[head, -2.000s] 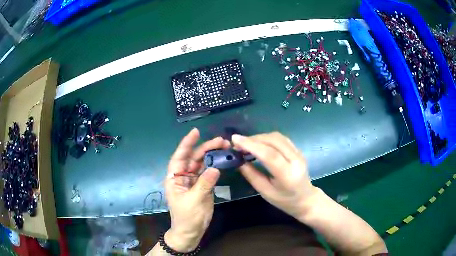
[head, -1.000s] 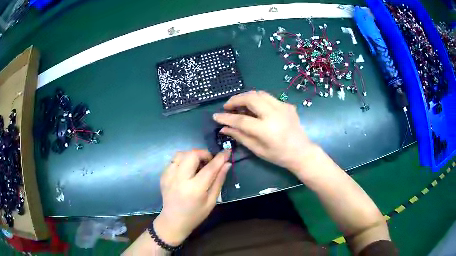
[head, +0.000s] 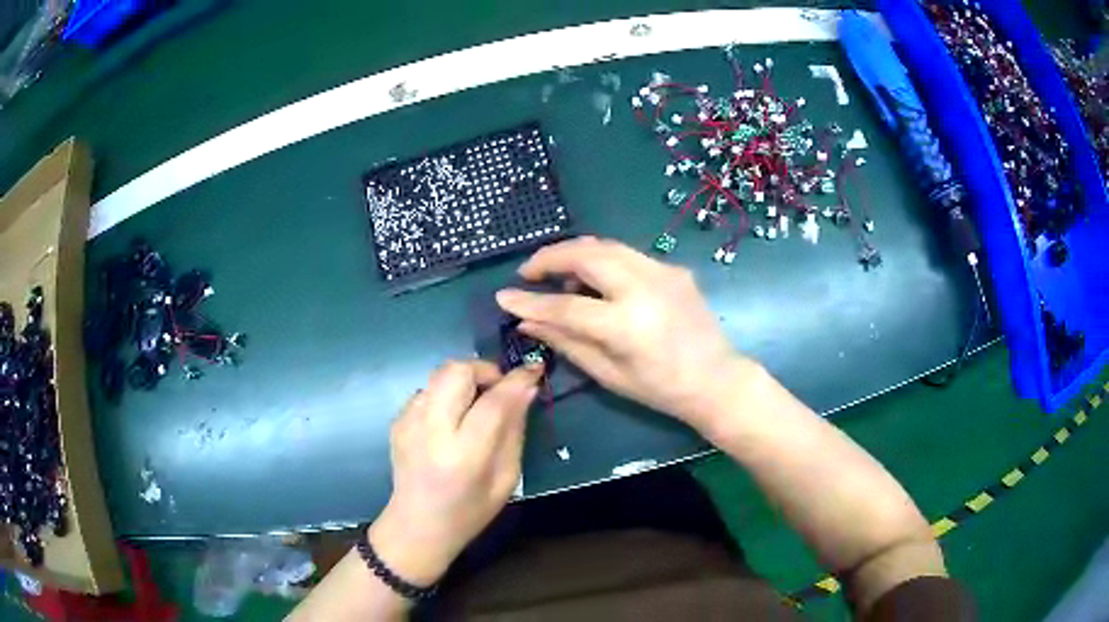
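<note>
A black plastic housing lies on the dark work pad below the screw tray. A small circuit board shows at the housing, and its red lead runs down to a white plug. My left hand pinches the board's edge from the lower left. My right hand is bent over the housing from the right, fingertips at its upper side. The fingers partly hide the housing. The tray holds silver screws, dense at its left.
Wired boards are heaped at the right. An electric screwdriver lies beside the blue bin. Black housings are piled at the left, beside a cardboard box with black wired parts.
The housing, held up in both hands two seconds ago, is now down at the pad with the board showing. Over the last second the hands stay around it, nearly unchanged, while the view shifts slightly.
</note>
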